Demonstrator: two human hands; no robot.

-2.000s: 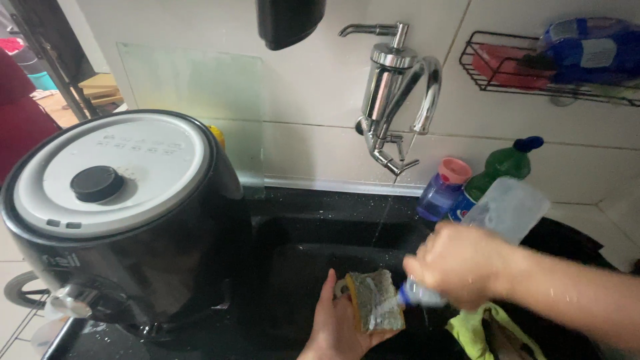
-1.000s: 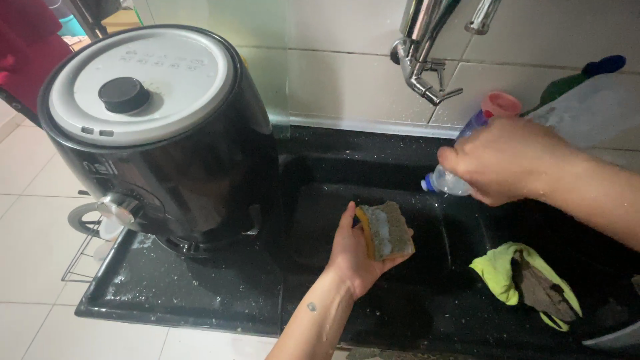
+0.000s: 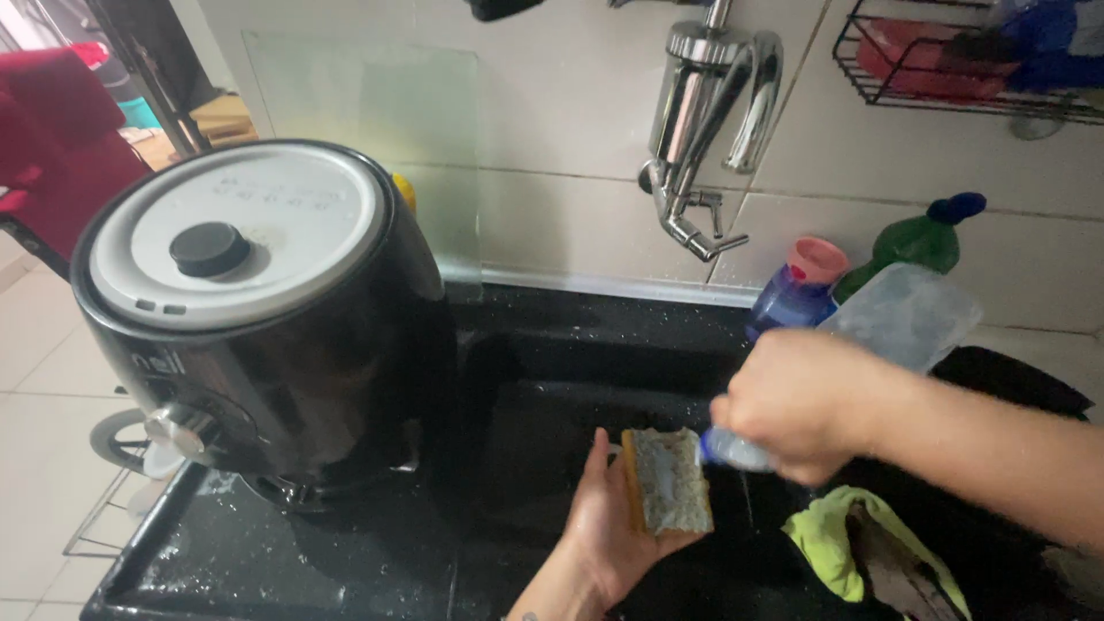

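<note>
My left hand (image 3: 617, 530) holds a worn yellow scrub sponge (image 3: 668, 483) over the black sink basin (image 3: 552, 397). Its scouring side faces up and carries a whitish smear. My right hand (image 3: 798, 405) is closed around a translucent plastic squeeze bottle (image 3: 906, 315), tilted so that its blue cap end lies close to the sponge's right edge. A chrome wall faucet with a filter body (image 3: 690, 129) is above the basin. Below my right forearm, a lime-green and brown cloth (image 3: 880, 552) lies on the dark surface.
A black air fryer with a grey top (image 3: 285, 345) stands on the left counter, before a glass panel (image 3: 414, 103). Behind the right hand are a purple bottle with a pink cap (image 3: 793, 289) and a green bottle (image 3: 918, 246). A black wire rack (image 3: 949, 103) hangs at upper right.
Since a second ago, the squeeze bottle's cap end has come closer to the sponge, which stays in my left hand. The view has shifted.
</note>
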